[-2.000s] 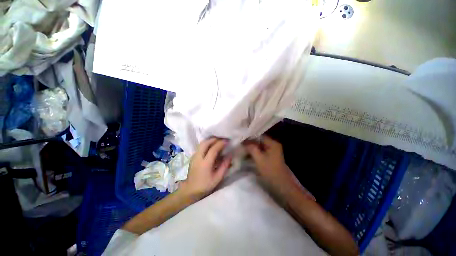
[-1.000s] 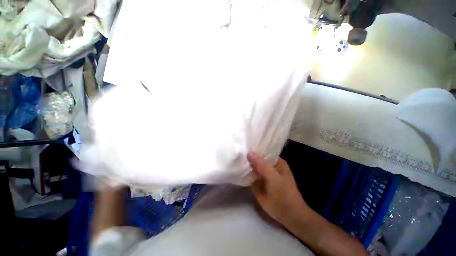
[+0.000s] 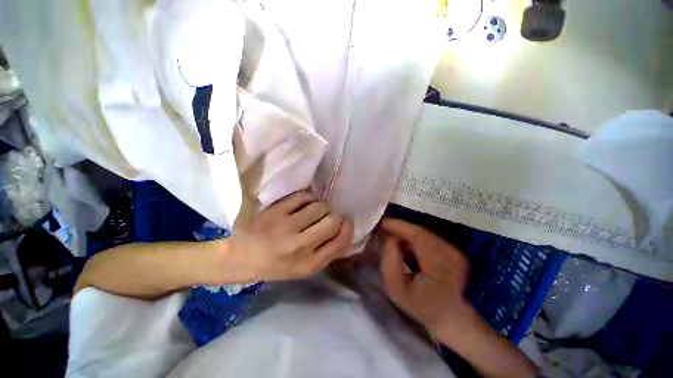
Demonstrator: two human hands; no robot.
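Observation:
A large white to pale pink garment piece [image 3: 369, 111] hangs from the machine table toward my lap. A dark navy tab [image 3: 203, 119] shows on its left part. My left hand [image 3: 295, 235] is closed on the lower part of the garment, knuckles up. My right hand [image 3: 420, 262] is just right of it, at the garment's lower right edge, with thumb and fingers curled; the fingertips are partly hidden, and I cannot tell whether they pinch the cloth.
The cream machine bed [image 3: 590, 66] with a dark ridged knob [image 3: 543, 20] is at upper right. A printed measuring strip [image 3: 516, 209] runs along the table edge. A white curved piece [image 3: 634, 159] lies at right. A blue crate [image 3: 509, 284] and clear plastic bags [image 3: 583, 295] are below.
My left hand has come from the far lower left back to the middle, beside my right hand. The garment has been spread out to the left, and the navy tab now shows.

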